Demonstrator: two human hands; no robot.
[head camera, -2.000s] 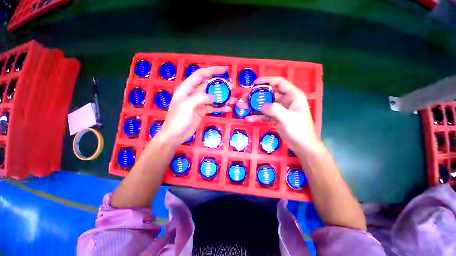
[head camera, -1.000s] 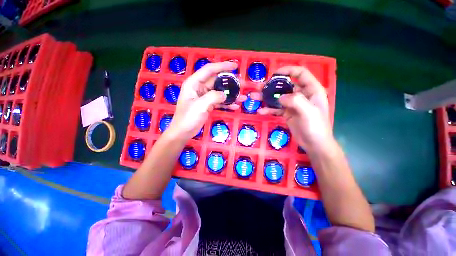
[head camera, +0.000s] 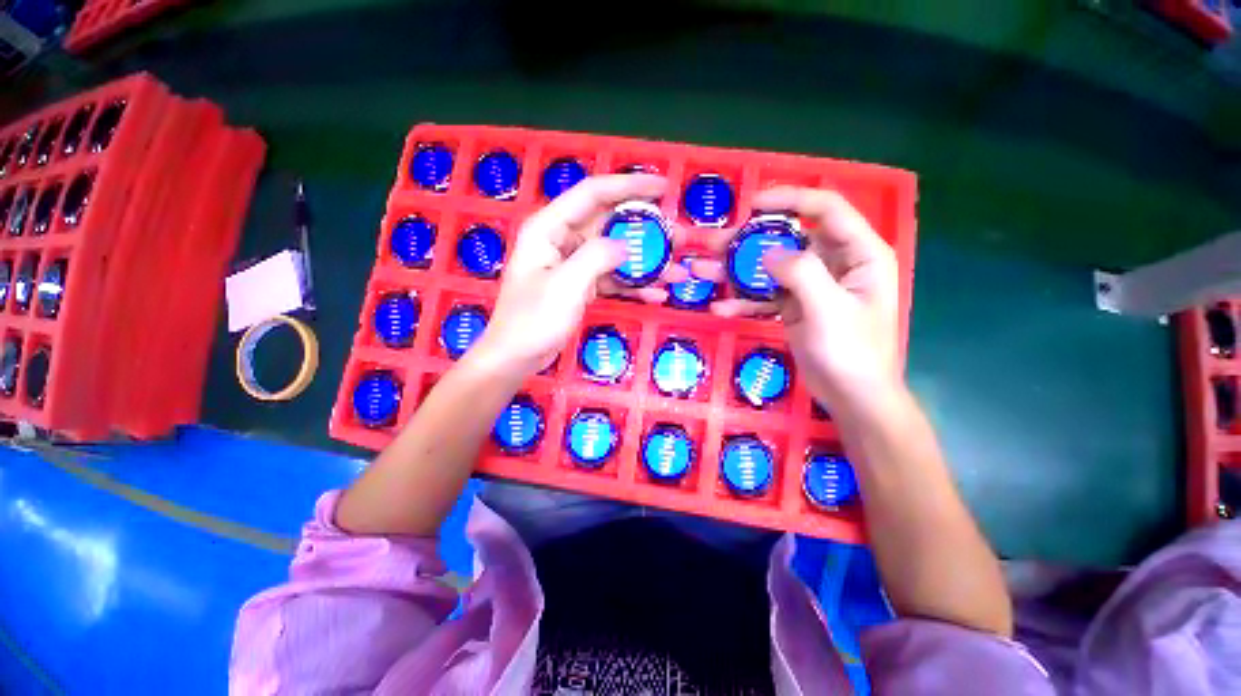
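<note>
My left hand (head camera: 558, 279) holds a round watch head (head camera: 636, 245) by its rim, between thumb and fingers, its bright blue face with pale central lines turned up. My right hand (head camera: 830, 292) holds a second watch head (head camera: 764, 258) the same way, blue face up, thumb over part of it. Both are held side by side above the red-orange compartment tray (head camera: 544, 480). Many blue-faced watch heads, such as one at the front left (head camera: 377, 397), lie in its pockets. Pockets at the back right are empty. My hands hide some pockets.
A stack of red-orange trays (head camera: 163, 272) stands at left. A tape roll (head camera: 276, 359), white paper (head camera: 266, 290) and dark pen (head camera: 304, 224) lie beside it. At right are a grey metal bar (head camera: 1170, 279) and another tray (head camera: 1198, 462). A pink-lilac sleeve (head camera: 1170, 612) shows at lower right.
Two seconds ago both watch heads showed blue faces, and one second ago dark faces with small light reflections. Now they show blue again. Both hands still hold them. The view has shifted slightly.
</note>
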